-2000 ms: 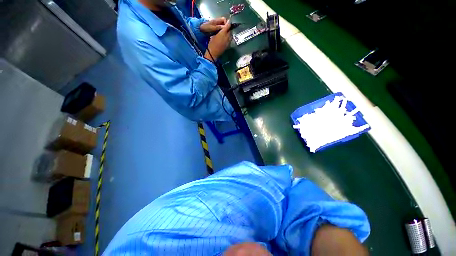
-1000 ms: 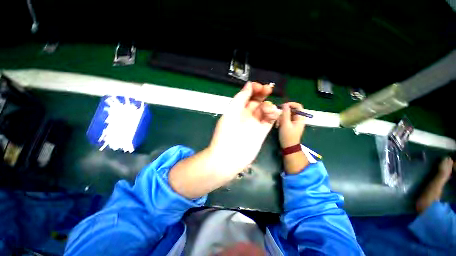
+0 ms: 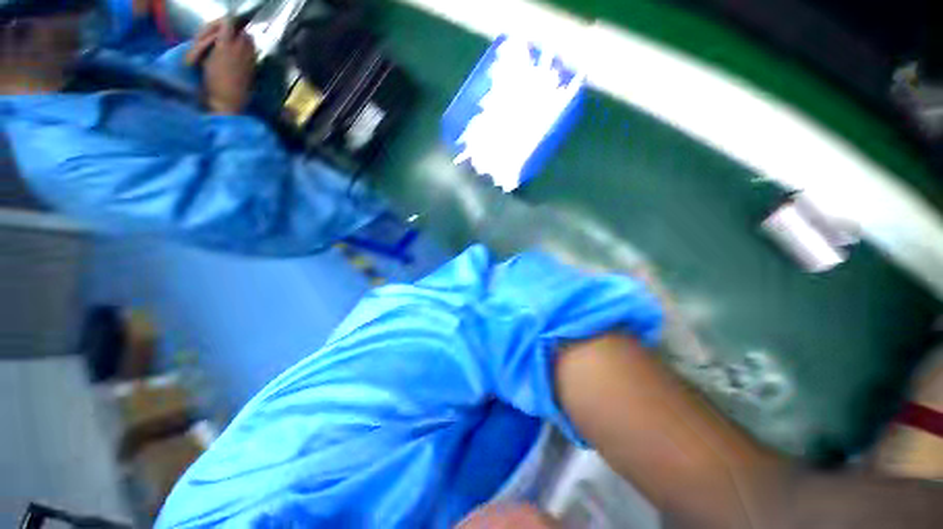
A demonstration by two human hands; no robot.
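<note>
The view is tilted and blurred. My left forearm runs to the lower right edge, and the left hand is not visible. At the right edge a wrist with a dark red band shows, cut off, and my right hand is not visible. A pale silvery flat piece (image 3: 812,232), blurred, lies on the green mat (image 3: 662,196) beside the white rail. Small pale shiny bits (image 3: 760,380) lie on the mat near my left forearm. No tool can be made out.
A blue bin (image 3: 553,132) heaped with white strips (image 3: 514,112) stands near the white rail (image 3: 713,119). Black devices (image 3: 357,93) stand at the upper left, beside a neighbour in a blue smock (image 3: 176,176). Cardboard boxes (image 3: 155,408) are on the floor at lower left.
The view has swung left, bringing back the neighbour and floor. My hands, in front of me with a dark thin tool a second ago, have left the picture at the lower right.
</note>
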